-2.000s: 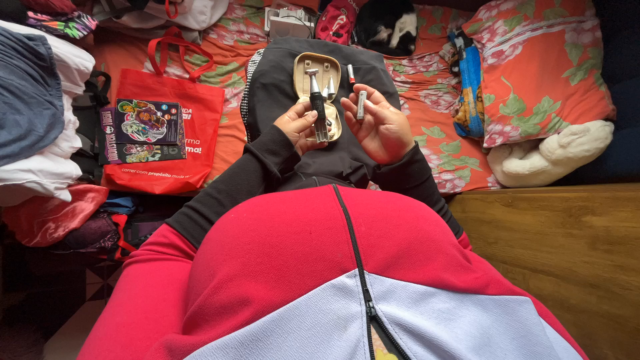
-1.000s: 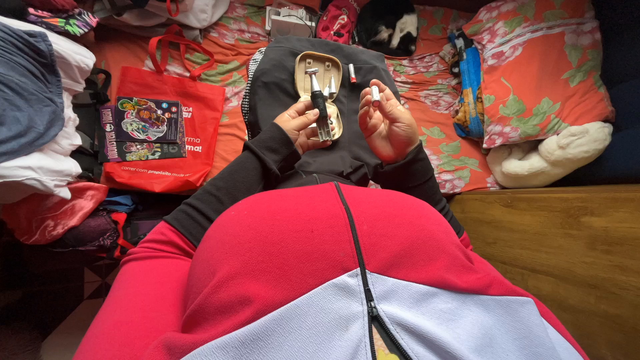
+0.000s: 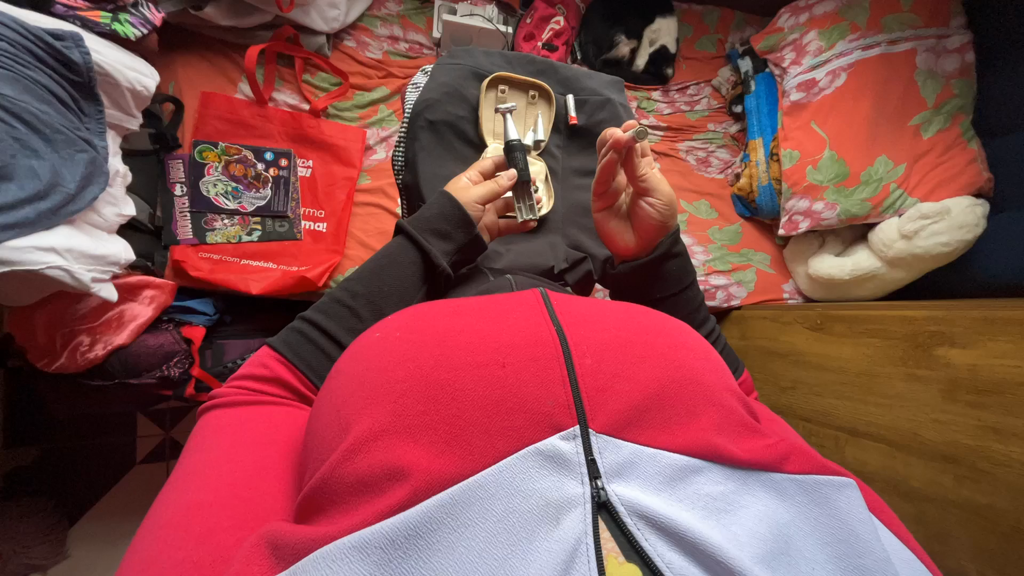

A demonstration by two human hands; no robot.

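My left hand holds a black otoscope-like instrument with a metal head and a clear or shiny lower end. Beneath it, an unzipped beige case lies on dark fabric, with pale cone-shaped tips inside. Raised to the right, my right hand pinches a small battery-like cylinder between thumb and fingers, its round metal end towards the camera. Another cylinder, silver and red, lies on the dark fabric right of the case. My left fingers hide part of the case's lower half.
A red tote bag with illustrated booklets on it lies left. At the back are a white device, a pink pouch and a black-and-white cat. A floral pillow, a white plush and a wooden surface are right.
My right hand has moved away from the instrument, to the right, with the small cylinder, whose end now faces the camera. My left hand has stayed near the case, holding the instrument.
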